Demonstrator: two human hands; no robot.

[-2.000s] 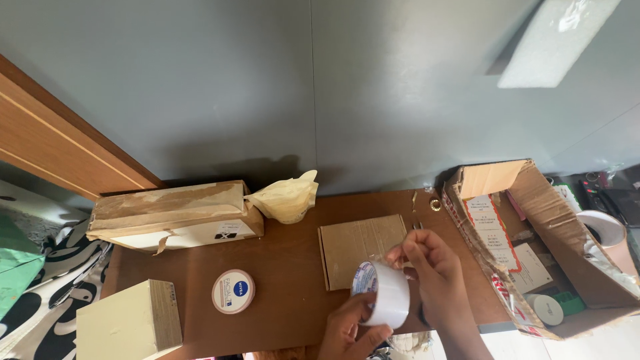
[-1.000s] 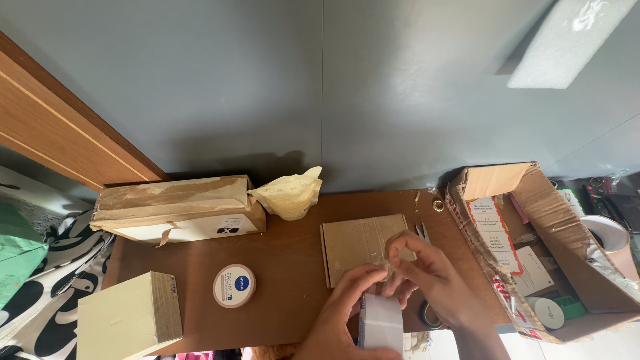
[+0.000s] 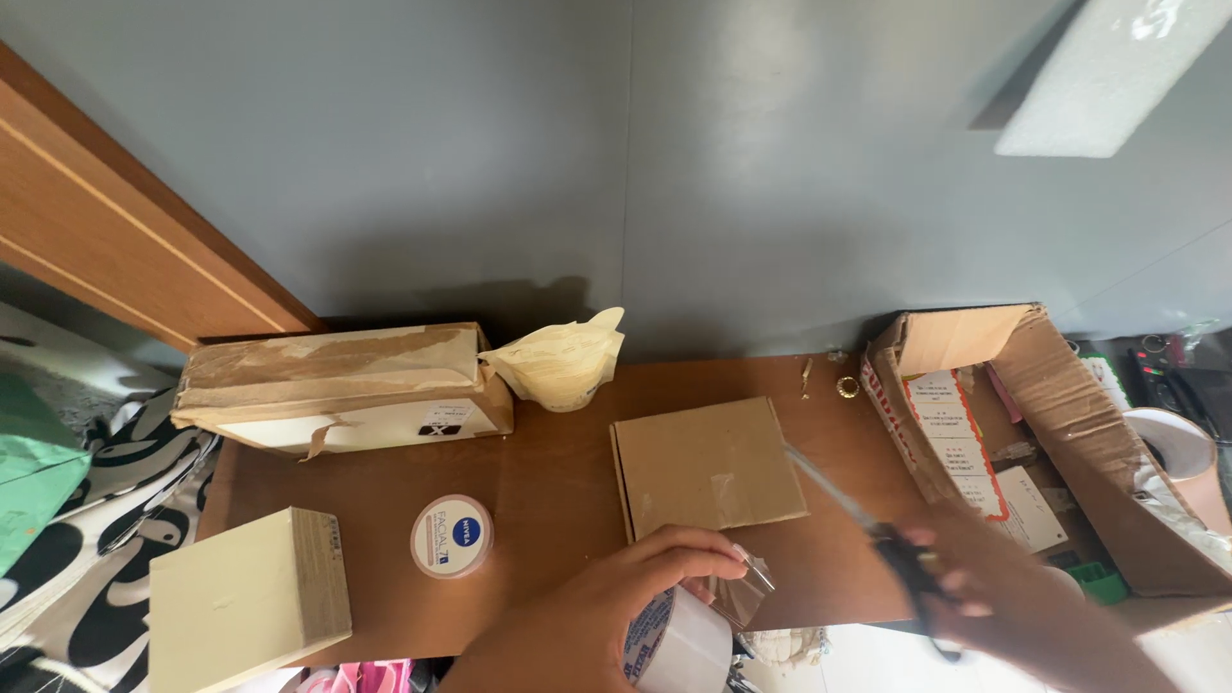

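My left hand point(image 3: 645, 587) holds a roll of clear packing tape point(image 3: 688, 645), with a loose strip of tape point(image 3: 746, 587) between thumb and fingers. To its right, my right hand point(image 3: 948, 568), blurred, grips the black handles of a pair of scissors point(image 3: 895, 553), whose blades point up and left toward the small flat cardboard box point(image 3: 707, 462). That box lies closed on the brown wooden table, just beyond my left hand, with a piece of clear tape on its top. Whether the blades are apart is unclear.
Left stand a long taped carton point(image 3: 337, 385), a cream box point(image 3: 231, 606) and a round Nivea jar point(image 3: 452, 536). A crumpled cream pouch point(image 3: 563, 361) sits by the wall. At right is an open cardboard box point(image 3: 1078, 452) of odds and ends; a gold ring-shaped item point(image 3: 847, 387) lies near it.
My right hand has left the tape strip, moved right and taken hold of the scissors, which lay on the table one second ago. My left hand keeps the roll and now pinches the strip.
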